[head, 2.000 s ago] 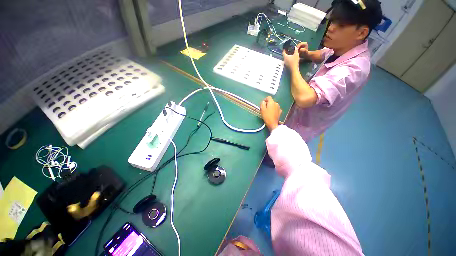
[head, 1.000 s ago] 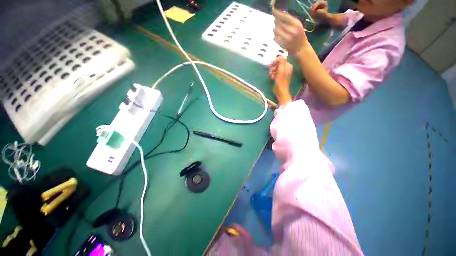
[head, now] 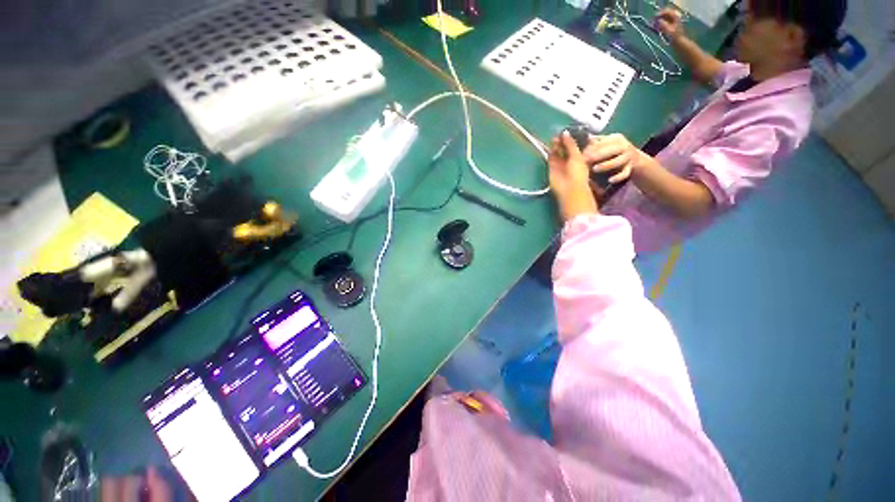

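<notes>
My right hand (head: 569, 175) is stretched far forward, its fingers closed at a dark item (head: 577, 134) that looks like a charging case. Another person's hand (head: 613, 157) touches the same spot and partly hides it. My left hand (head: 137, 487) is blurred and cut off at the bottom left edge, beside the phones; its grip cannot be told. Three lit phones (head: 255, 392) lie side by side, a white cable (head: 378, 343) plugged into the middle one. Two open black charging cases, one near the phones (head: 344, 287) and one farther right (head: 455, 254), lie on the green mat.
A person in a pink coat (head: 726, 137) sits at the right. A white power strip (head: 365, 167), a black stick (head: 493, 208), and white ring trays at left (head: 265, 59) and back (head: 561, 74) lie on the bench. Dark items with yellow parts (head: 186, 250) lie behind the phones.
My right hand has risen in view and now meets the other person's hand at the dark item. The view has shifted, bringing the three phones and part of my left hand into the picture.
</notes>
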